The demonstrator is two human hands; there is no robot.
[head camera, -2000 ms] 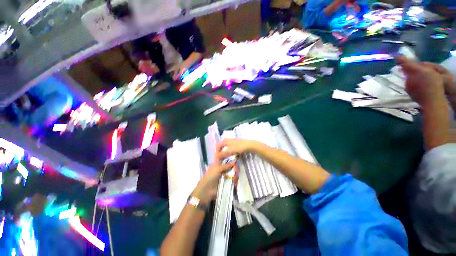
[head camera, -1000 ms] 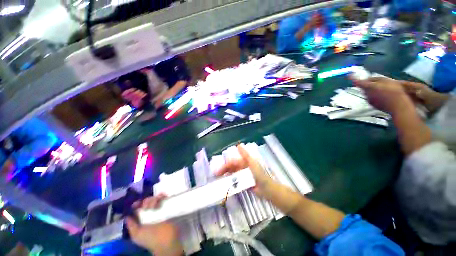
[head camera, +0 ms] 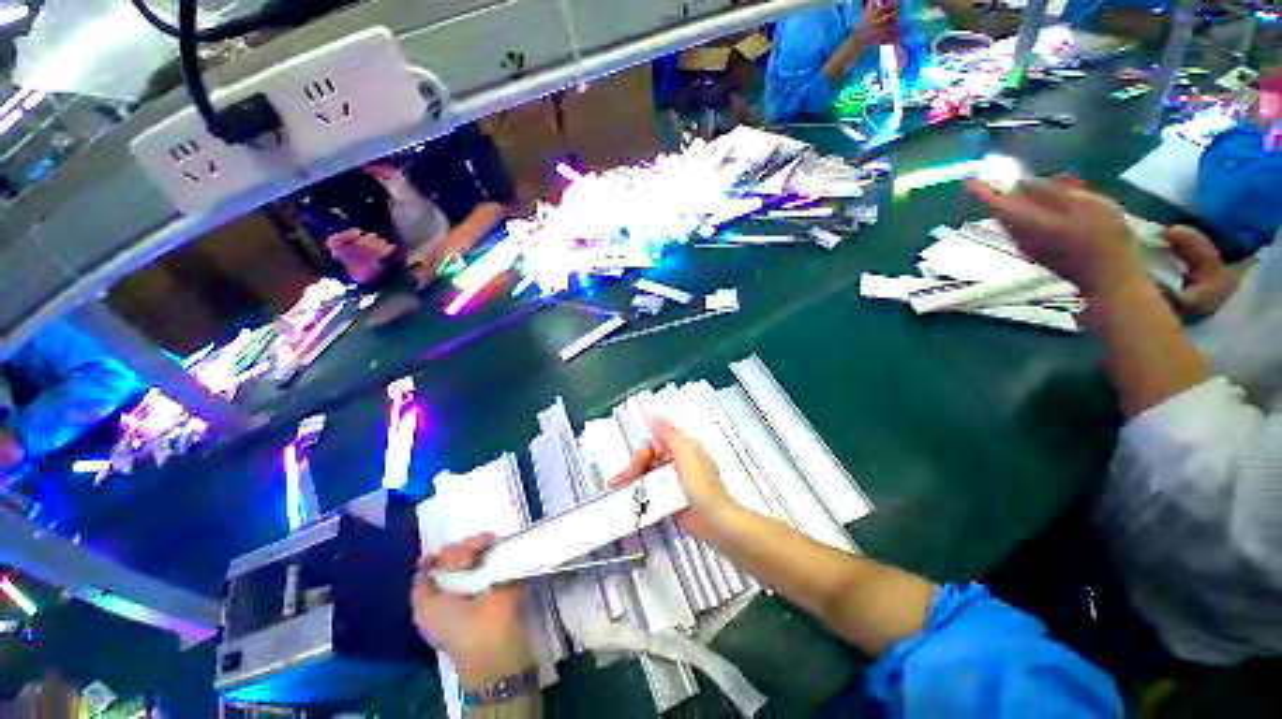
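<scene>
A white, unlit bar (head camera: 562, 542) is held slantwise above a row of ribbed channel profiles (head camera: 787, 443). My left hand (head camera: 475, 618) grips its lower left end. My right hand (head camera: 686, 485) holds its upper right end, where a small dark marking and fine wires show. A thin strip hangs along the bar's lower edge. The channels lie side by side on the green bench. A limp white curved strip (head camera: 703, 660) lies at their near ends.
A black box with a grey face (head camera: 288, 604) stands left of the channels, two lit bars (head camera: 401, 443) behind it. A glowing heap (head camera: 619, 218) lies across the bench. A neighbour's hands (head camera: 1076, 246) are at right. An outlet strip (head camera: 324, 106) hangs on the overhead rail.
The bar was upright in both hands near the bench front; it has swung to a slant across the channels. Since one second ago it has shifted slightly and the view has steadied.
</scene>
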